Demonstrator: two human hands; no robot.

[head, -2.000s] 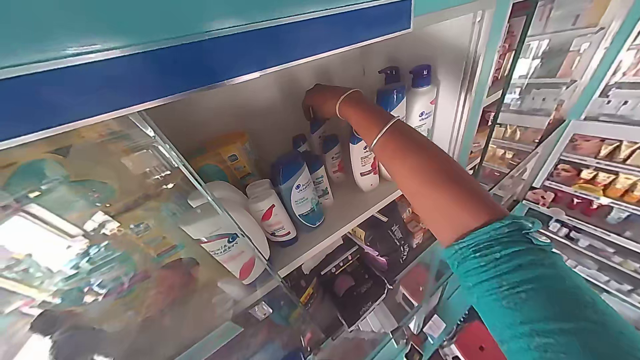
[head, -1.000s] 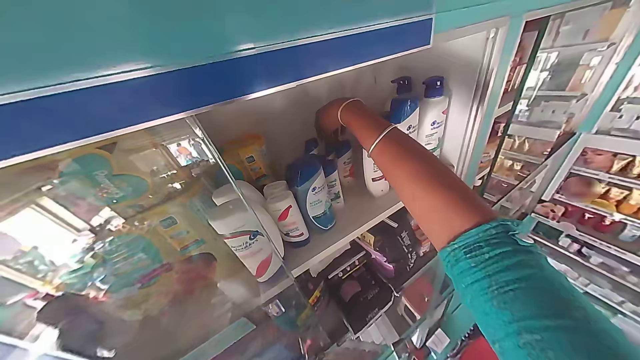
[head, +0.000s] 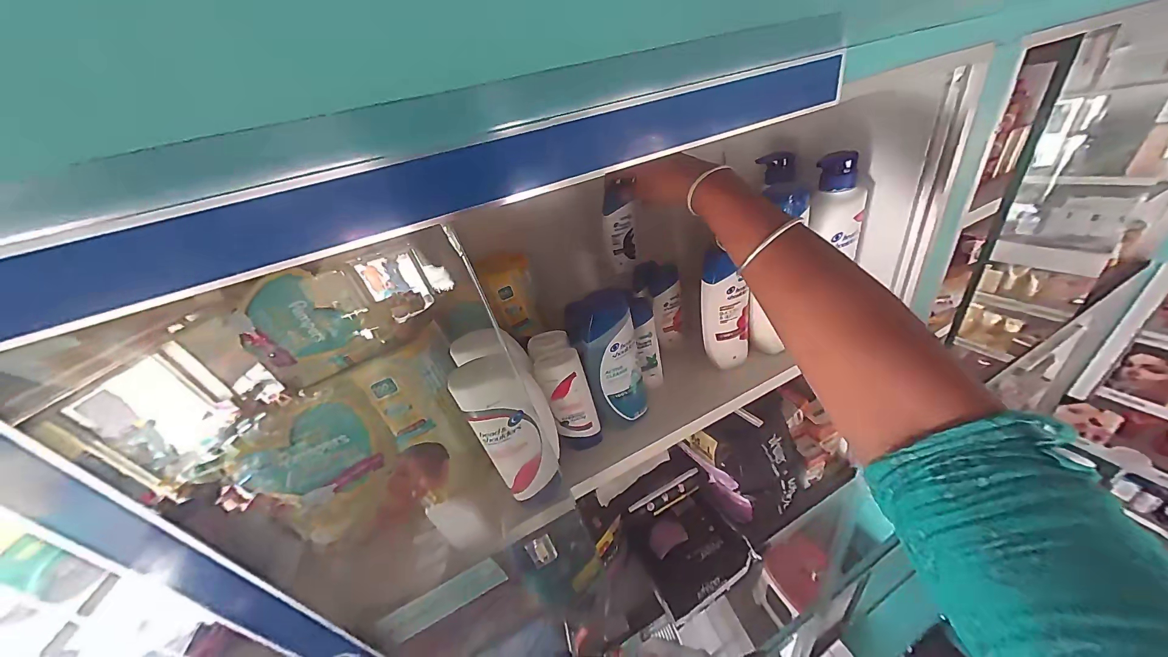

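Observation:
My right hand (head: 664, 181) reaches into a shelf compartment under the blue edge strip and grips a small shampoo bottle (head: 621, 228) by its dark cap. The bottle hangs upright above the shelf, near the back wall. Below it stand small bottles (head: 669, 297), a blue Head & Shoulders bottle (head: 617, 360) and a white bottle with a red mark (head: 568, 392). A large white bottle (head: 506, 429) is at the left, behind glass. Under my forearm are white bottles with blue caps (head: 725, 315); two pump bottles (head: 839, 205) stand farther right. My left hand is not in view.
A glass door (head: 274, 438) covers the left part of the cabinet, with yellow and teal packs (head: 310, 447) behind it. A lower shelf holds black packages (head: 693, 547). More glazed shelves with goods (head: 1049, 228) stand at the right.
The small bottle in my right hand now shows raised against the back wall; a second ago my hand was lower, just behind the standing bottles.

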